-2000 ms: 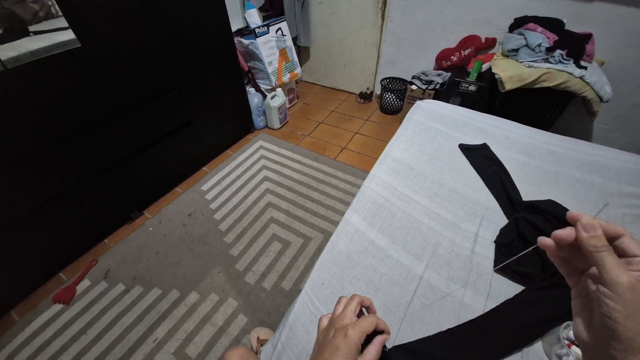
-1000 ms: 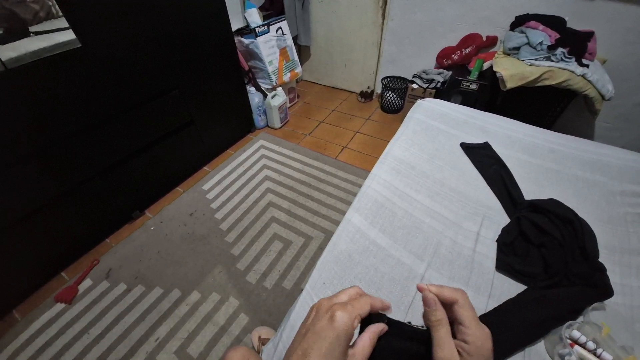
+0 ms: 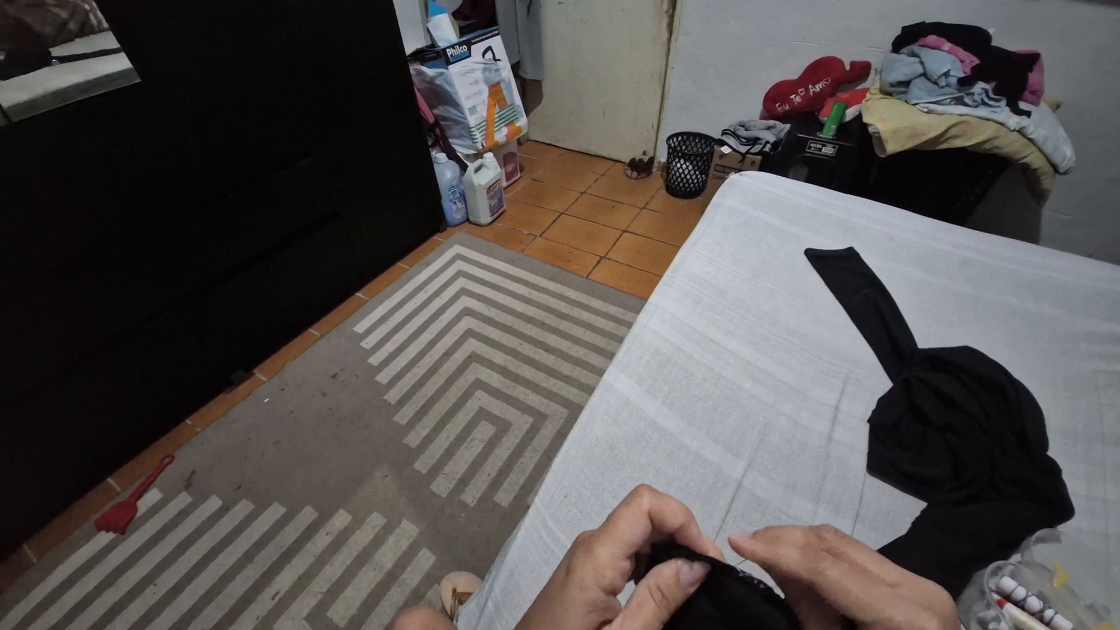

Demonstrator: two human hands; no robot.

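A black fabric garment (image 3: 958, 420) lies on the white bed sheet (image 3: 752, 350), its narrow band stretching toward the far side and its near part running down to my hands. At the bottom of the view my left hand (image 3: 621, 569) pinches a bunched edge of black fabric (image 3: 726, 591) between thumb and fingers. Just right of it, my right hand (image 3: 840, 577) is against the same cloth, fingers bent over it; its grip underneath is hidden. A pale line of stitches or trim shows along the cloth's edge. No needle can be made out.
A clear container (image 3: 1032, 586) with pens or similar sticks stands by my right hand. A patterned rug (image 3: 472, 376) covers the floor left of the bed, with a red plastic toy rake or fork (image 3: 131, 507) on it. Beyond are a black mesh basket (image 3: 689, 164), bottles (image 3: 484, 188) and piled clothes (image 3: 954, 79).
Two seconds ago my right hand was raised at the right, with a thin thread drawn out from it. It has come down beside my left hand at the black fabric.
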